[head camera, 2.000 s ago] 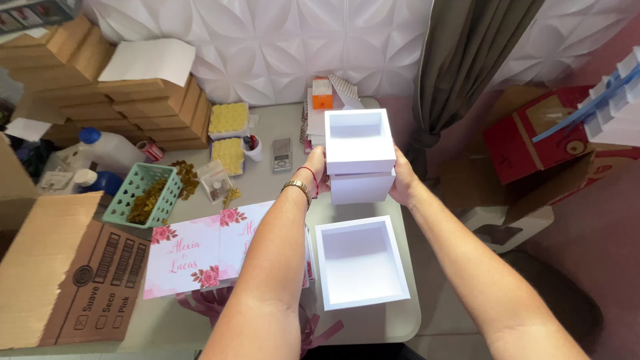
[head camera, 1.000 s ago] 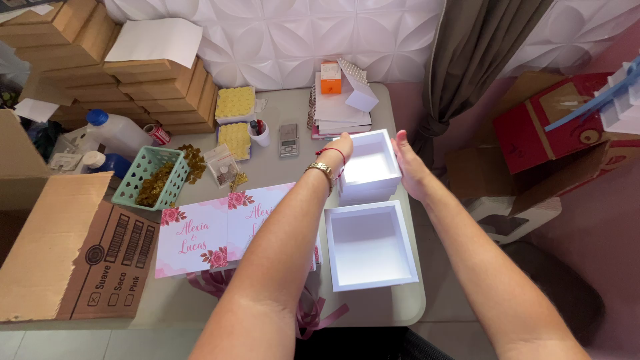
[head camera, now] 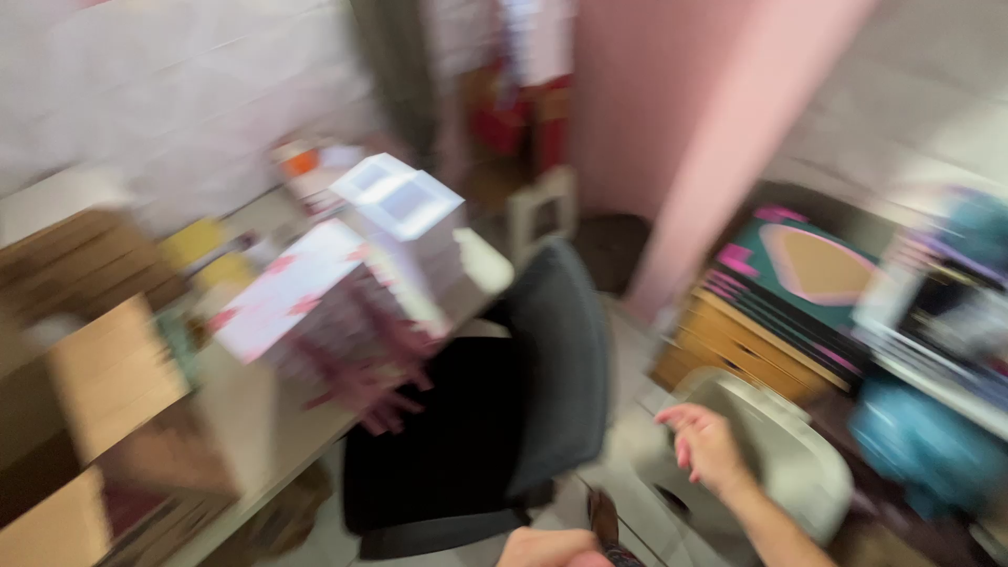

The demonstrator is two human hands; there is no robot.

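The view is blurred. My right hand (head camera: 701,445), empty with its fingers apart, is over a pale plastic bin (head camera: 819,472). Only part of my left hand (head camera: 551,549) shows at the bottom edge, and whether it holds anything cannot be made out. White boxes (head camera: 421,205) stand stacked at the table's right end, away from both hands. Beside them is a stack of pink and white floral printed boxes (head camera: 287,291), with pink ribbons (head camera: 370,378) hanging over the table edge.
A black chair (head camera: 559,370) stands between the table and my right hand. An opened cardboard box (head camera: 118,378) is at the left. On the right are a wooden drawer unit (head camera: 732,346) with a green mat (head camera: 811,276) on top and a blue plastic bag (head camera: 921,441).
Both hands have come away from the white boxes, which now stand on the table. The view has swung far to the right, bringing the chair, bin and drawer unit into sight.
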